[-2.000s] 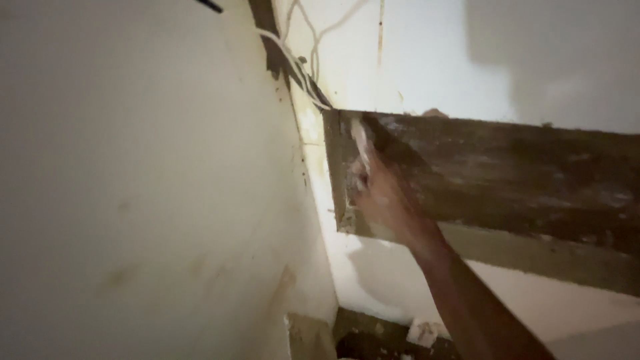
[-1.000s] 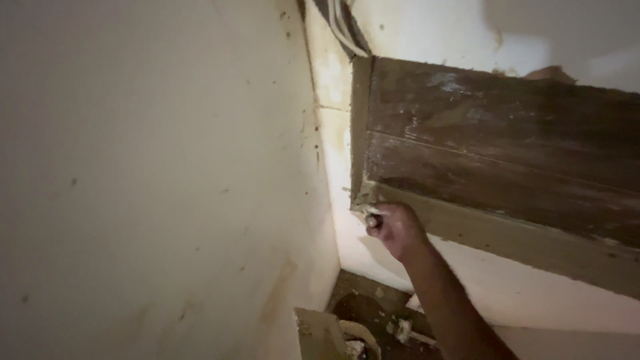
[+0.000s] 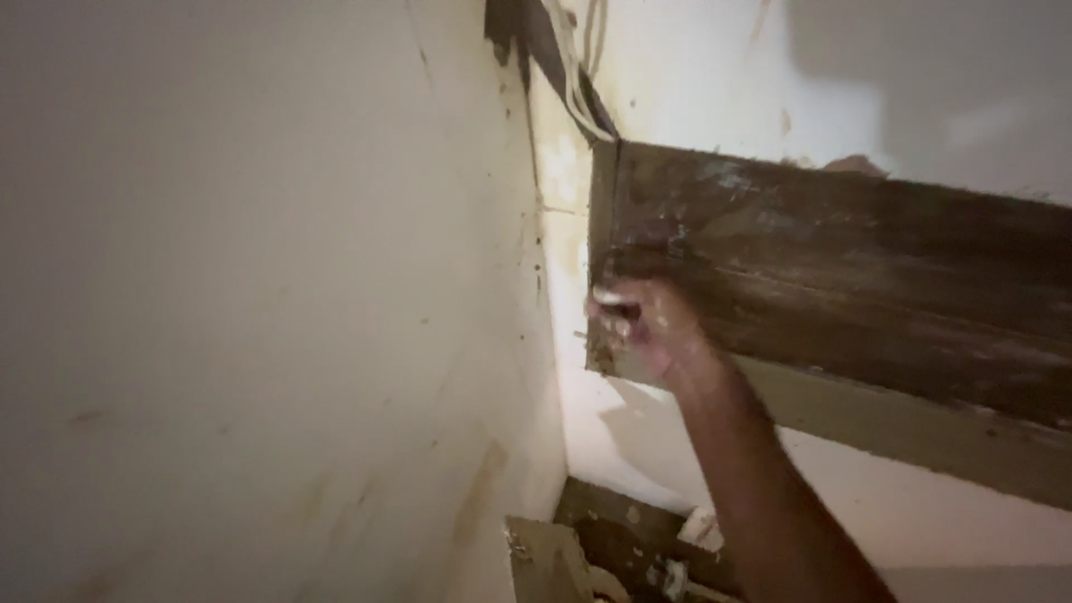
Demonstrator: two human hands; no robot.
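Observation:
My right hand point(image 3: 641, 322) reaches in from the lower right, blurred, at the left end of a dark, streaked wooden panel point(image 3: 837, 243). Its fingers are curled around a small object point(image 3: 610, 296) with a pale part; what kind cannot be told. The hand is at the lower part of the narrow grey-brown border strip point(image 3: 601, 201) that runs down the panel's left end, and it hides part of this corner. A similar strip point(image 3: 904, 414) runs along the panel's lower edge. My left hand is not in view.
A plain, stained pale wall point(image 3: 293, 293) fills the left side. Pale cables point(image 3: 574, 84) hang from a dark gap above the panel's corner. Below stand a grey-brown board-like piece point(image 3: 544, 557) and some rubble point(image 3: 674, 578). A white wall point(image 3: 703, 75) lies above the panel.
My right hand has moved down the panel's left end from near its top corner, then slightly back up from the bottom corner. The view has shifted somewhat.

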